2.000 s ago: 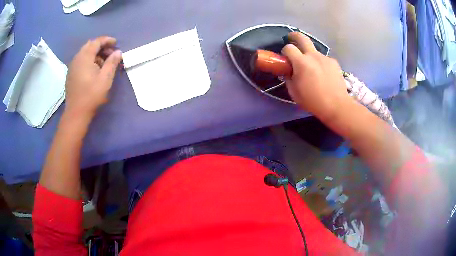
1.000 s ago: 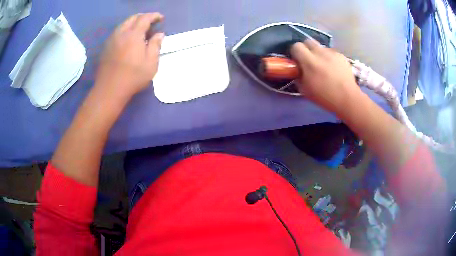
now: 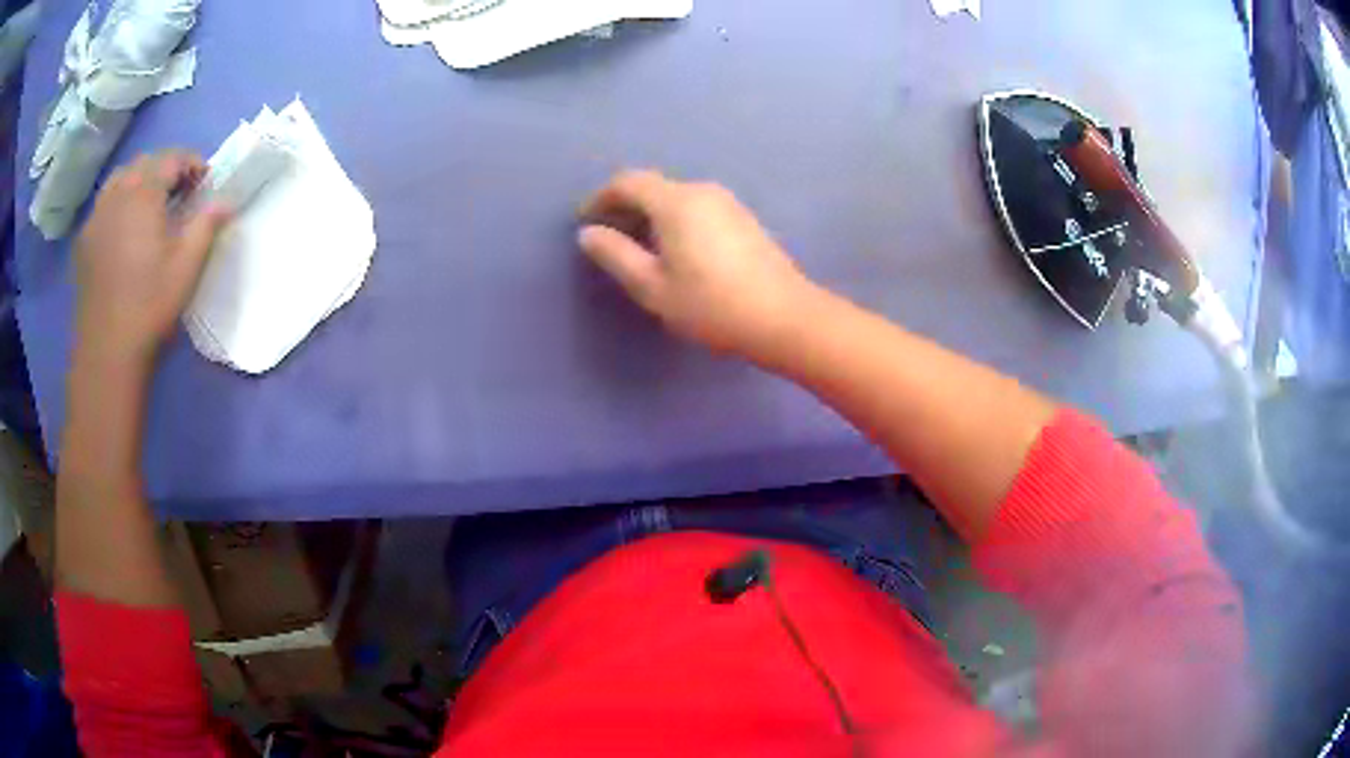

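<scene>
The stack of white pressed pieces (image 3: 296,245) lies at the left of the blue-violet table, its layers slightly fanned. My left hand (image 3: 136,252) is at the stack's left edge, thumb by the folded band; whether it pinches a piece cannot be told. My right hand (image 3: 689,267) is over the middle of the table, fingers curled, thumb apart, with nothing visible in it. The steam iron (image 3: 1054,200) rests on the table at the right, out of my hands, its orange-brown handle (image 3: 1133,200) slanting toward the hose.
Flat white rounded pieces (image 3: 555,27) lie at the far edge, cut off by the frame. A tied pale bundle (image 3: 92,104) is at the far left. The whitish hose (image 3: 1251,430) runs off the table's right side. A cardboard box (image 3: 274,652) is below the table at left.
My right hand has let go of the iron and moved left; the iron now stands farther right and turned. The single white piece is gone from mid-table. My left hand has moved left to the stack.
</scene>
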